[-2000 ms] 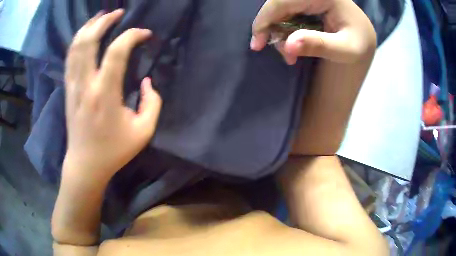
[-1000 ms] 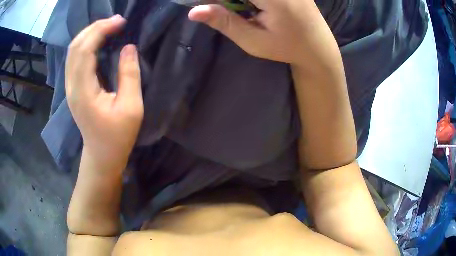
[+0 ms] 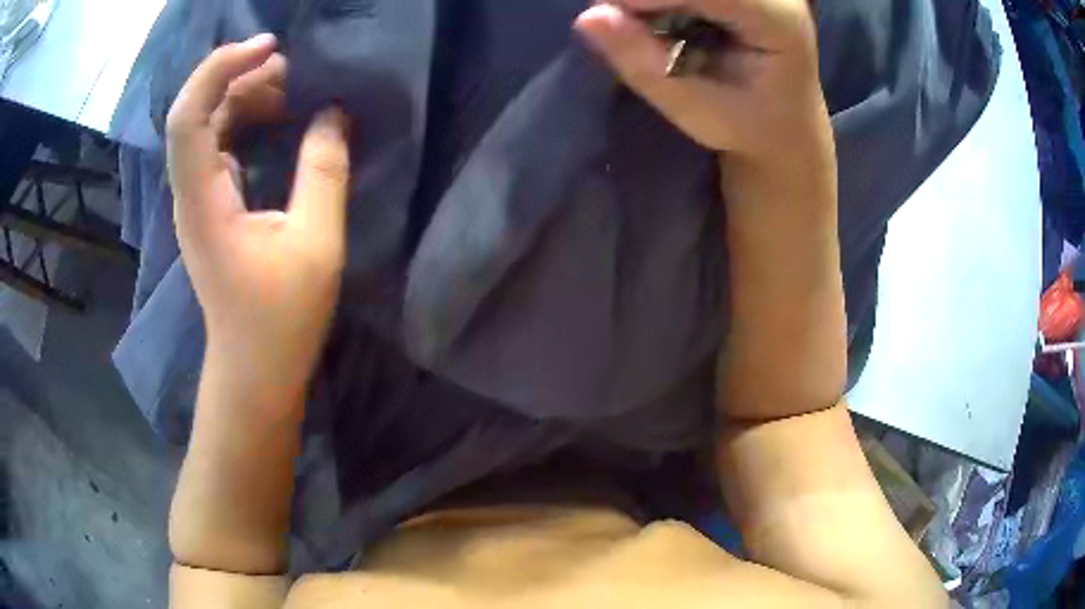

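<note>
The dark grey jacket [image 3: 535, 286] lies over the table edge and my lap. A rounded flap of its cloth is turned over in the middle, and a long straight edge runs down to its left. My left hand [image 3: 256, 202] rests at the left of the jacket, thumb and fingers apart; I see no cloth pinched in it. My right hand [image 3: 726, 71] is at the top right over the jacket, closed around the thread snips [image 3: 681, 50], whose metal part shows under the palm. Its thumb tip is at the flap's upper edge; whether it grips cloth is unclear.
The white tabletop [image 3: 952, 286] shows at right and at the upper left. A dark metal rack [image 3: 54, 238] stands on the grey floor at left. At right are a red-orange bag [image 3: 1060, 307], blue plastic [image 3: 1047, 547] and scraps below the table edge.
The front panel has been folded back, so a rounded flap now lies across the middle. My right hand moved left and up, then slightly back right. My left hand moved little.
</note>
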